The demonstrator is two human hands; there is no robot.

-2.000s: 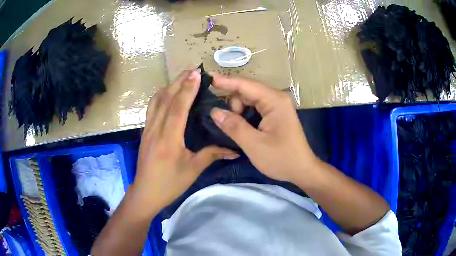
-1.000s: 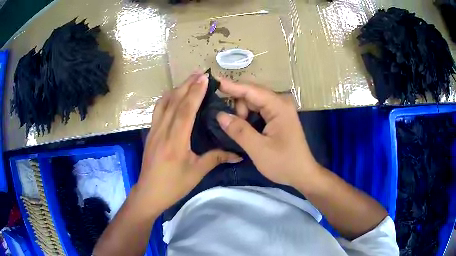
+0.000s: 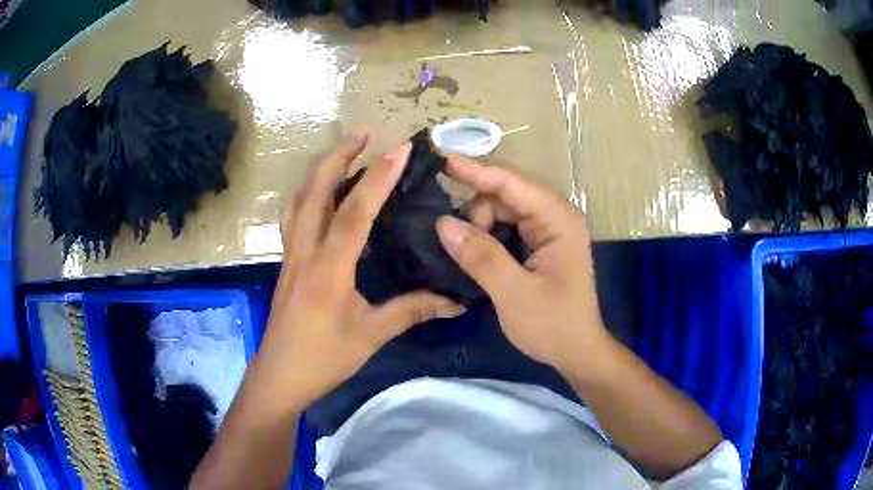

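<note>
A floppy matte black piece with ragged edges is held above my dark-clothed lap, just in front of the table edge. My left hand holds its left side, fingers spread over it and thumb beneath. My right hand pinches its right side between thumb and fingers. Part of the piece is hidden by my hands. A small white oval dish lies just beyond the piece, with a thin pale stick sticking out to its right.
Black heaps lie at left, right and the far edge. Another pale stick and a purple scrap lie beyond the dish. Blue bins stand below the table edge at left and right.
The view has shifted, so the table sits lower in it. My left fingers have spread and show more of the black piece between them. Both hands still hold it.
</note>
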